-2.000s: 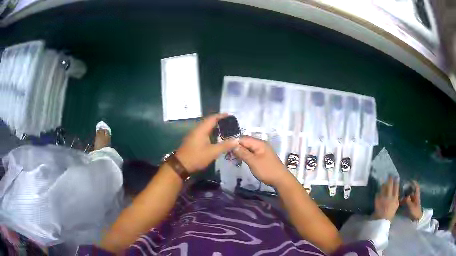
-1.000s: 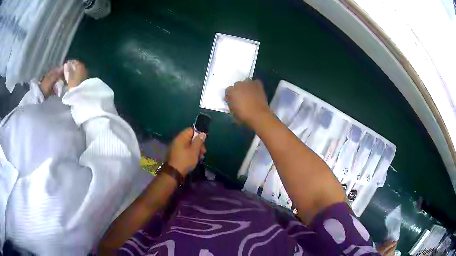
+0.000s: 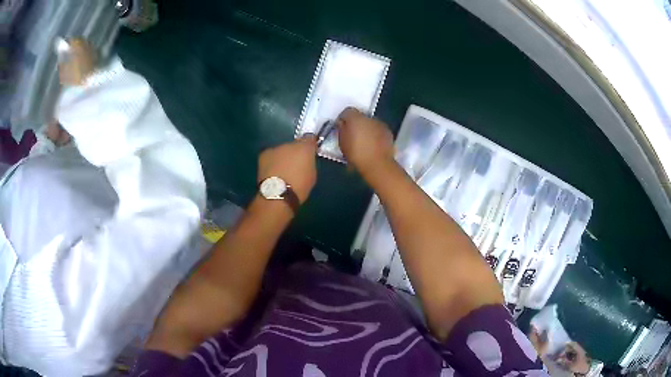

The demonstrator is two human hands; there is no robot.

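My left hand [image 3: 289, 166], with a wristwatch on its wrist, holds the small dark watch [image 3: 324, 131] over the lower part of the white stack of sleeves [image 3: 346, 76]. My right hand [image 3: 362, 138] is at the stack's lower right, its fingers closed beside the watch. Whether it grips the watch or a sleeve cannot be told. The white tray [image 3: 419, 116] lies to the right, with bagged watches showing as grey patches in its upper row and several dark watch faces [image 3: 511, 267] in its lower row.
A person in a white smock [image 3: 110, 199] is at the left, one hand on a pile of filled trays [image 3: 44, 51]. Another person's hands [image 3: 563, 357] hold something at the lower right. A pale raised shelf edge [image 3: 559, 81] curves along the upper right.
My left hand has moved up and right with the watch, onto the stack beside my right hand. Earlier, both hands were over the tray. The left neighbour's hand has moved up to the pile.
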